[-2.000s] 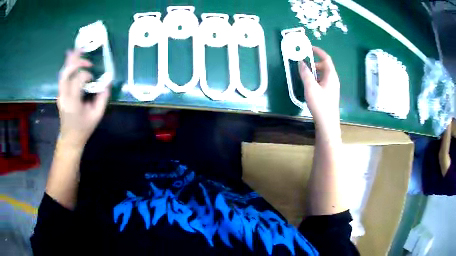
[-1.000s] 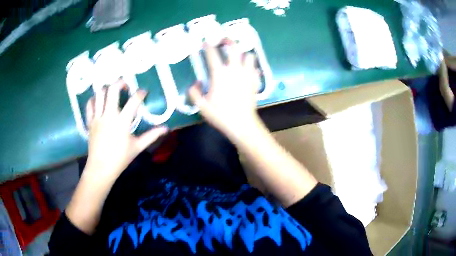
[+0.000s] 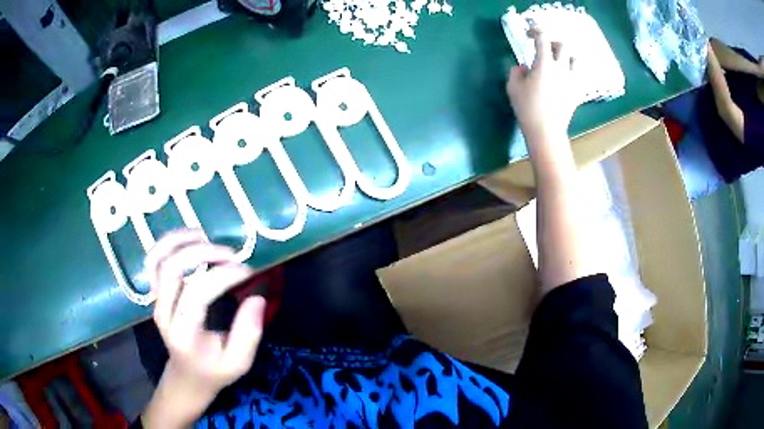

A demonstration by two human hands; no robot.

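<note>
Several white loop-shaped housings (image 3: 287, 116) lie in a slanting row on the green bench, disc ends towards the back, ovals towards the front edge. My left hand (image 3: 197, 293) is blurred, over the bench edge at the lower ends of the left housings, fingers curled apart and holding nothing visible. My right hand (image 3: 546, 88) is on the front left part of a thick white bundle of stacked housings (image 3: 591, 54), its fingers spread over it; whether it grips the bundle is unclear. A pile of small white inserts (image 3: 377, 21) lies at the back.
A grey metal tray (image 3: 134, 96) lies at the back left beside a dark tool and cord. A black fan (image 3: 272, 7) is cut off by the top edge. A clear plastic bag (image 3: 668, 33) lies far right. An open carton (image 3: 469, 289) stands below the bench. Another person's arm (image 3: 727, 92) shows at right.
The housings now stand in one slanting row. My right hand has left them and moved right onto the stacked bundle. My left hand has moved down off the row. The view has shifted.
</note>
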